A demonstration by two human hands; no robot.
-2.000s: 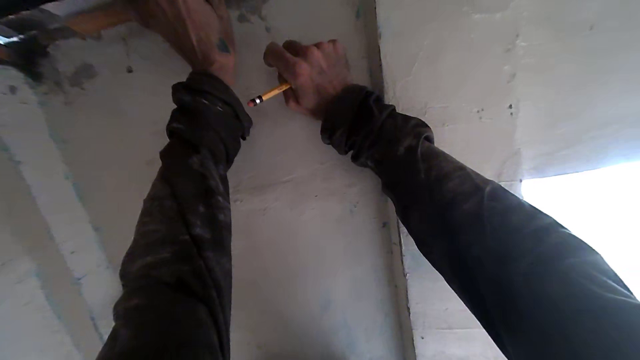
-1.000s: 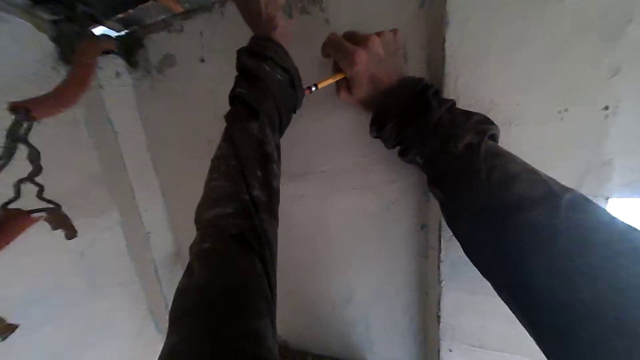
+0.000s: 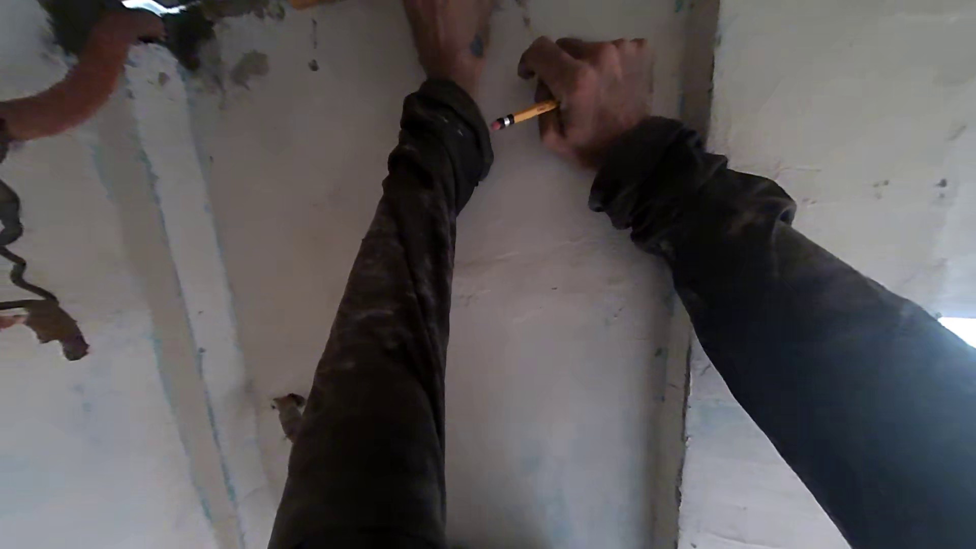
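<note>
My right hand [image 3: 598, 99] is closed around a yellow pencil [image 3: 536, 112] and rests near the plastered wall [image 3: 534, 343]. The pencil's pink eraser end points left, toward my left wrist; its tip is hidden by the hand. Higher and to the left, my left hand [image 3: 451, 38] reaches up against the wall, and its fingers lie beyond the top edge of the view, so what they touch or hold cannot be seen. Dark, dusty sleeves cover both forearms.
A reddish curved pipe or hose [image 3: 72, 95] runs at the upper left, above dark twisted metal [image 3: 11, 221]. A vertical corner edge [image 3: 686, 366] stands right of my right hand. A small broken hole [image 3: 290, 412] marks the wall beside my left sleeve. Bright light enters at the far right.
The view has shifted left, bringing the reddish pipe and twisted metal into sight. The pencil stays in my right hand, and both arms remain raised.
</note>
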